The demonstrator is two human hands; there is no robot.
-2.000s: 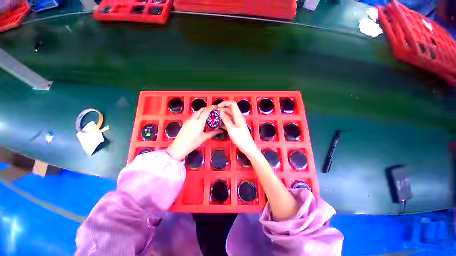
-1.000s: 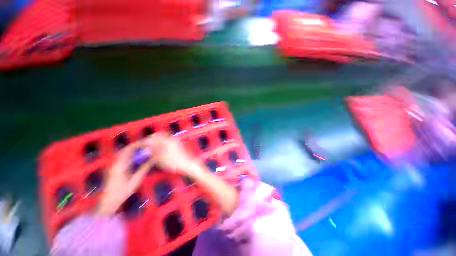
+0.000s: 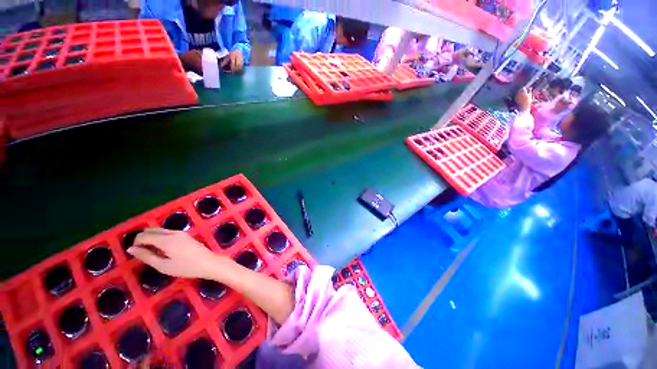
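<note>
The red compartment tray (image 3: 216,174) lies tilted in view at the lower left, with round black watch bodies (image 3: 113,302) in most pockets. Its far left corner pocket is bare. One watch body (image 3: 39,346) at the near left shows a small green light. My right hand (image 3: 173,252) reaches over the middle of the tray from the lower right, fingers bent down at a pocket in the far row. The fingers partly cover a watch body (image 3: 134,238); whether they grip it is hidden. My left hand is not in view.
A black stick (image 3: 305,214) and a black box with a cable (image 3: 377,203) lie right of the tray. A second red tray (image 3: 369,295) shows low beside the bench edge. Stacked trays (image 3: 94,97) stand far left. A worker in pink (image 3: 537,155) sits right, near other red trays (image 3: 456,159).
The view has swung right and up, shifting the tray to the lower left. My left hand has left the picture. The lit watch body held between both hands earlier no longer shows.
</note>
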